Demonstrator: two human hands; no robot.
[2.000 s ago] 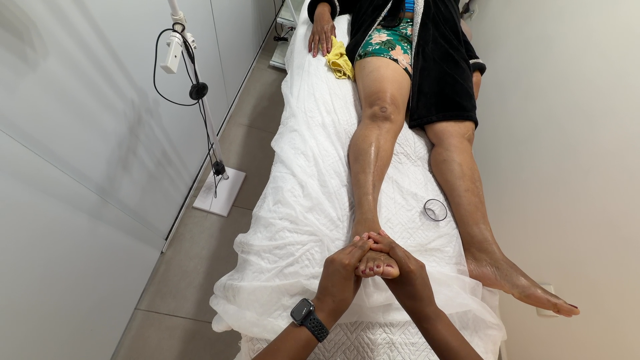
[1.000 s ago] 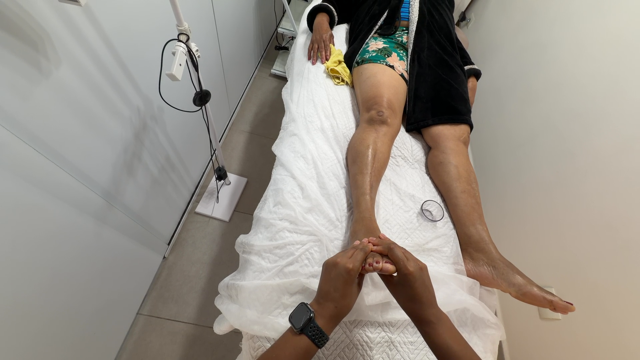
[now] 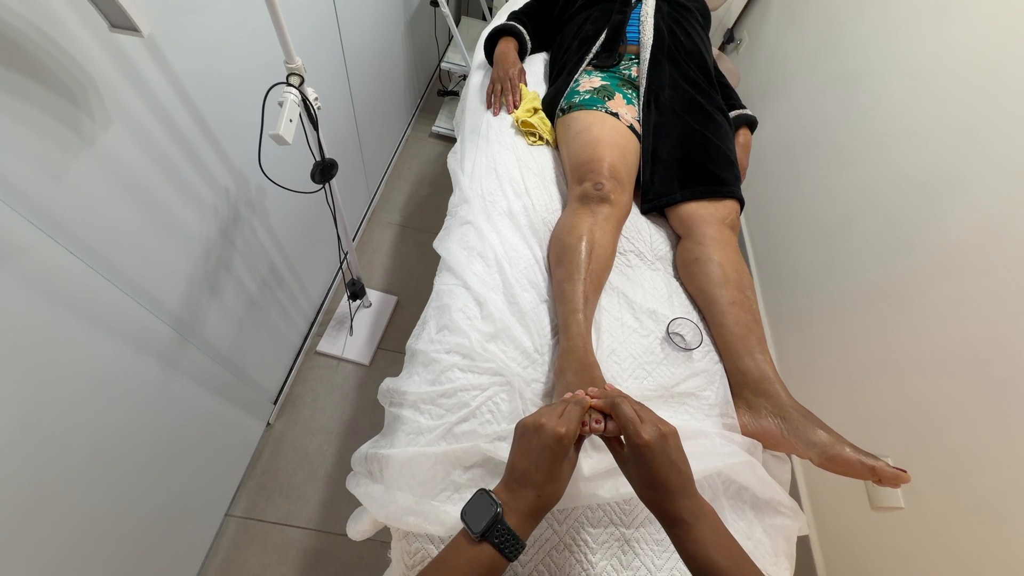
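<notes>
A person in a black robe and floral shorts lies on a bed with a white sheet (image 3: 480,320). My left hand (image 3: 548,444), with a smartwatch (image 3: 482,514) on its wrist, grips one side of the person's foot (image 3: 597,423). On the other side of that same foot my right hand (image 3: 644,436) is closed, and the fingertips of both hands meet over its top. Only the toes show between my hands; the sole is hidden. The leg (image 3: 582,256) above looks shiny. Beside it stands a small clear bowl (image 3: 684,334) with a dark rim.
The person's other foot (image 3: 824,432) hangs past the bed's right edge near a wall socket (image 3: 886,496). A yellow cloth (image 3: 533,118) lies by the person's hand (image 3: 505,76). On the left, a white stand (image 3: 356,328) with black cables rises from the tiled floor. Walls flank both sides.
Both hands stay on the foot; the fingers now cover more of its top, and less of the toes shows than two seconds ago.
</notes>
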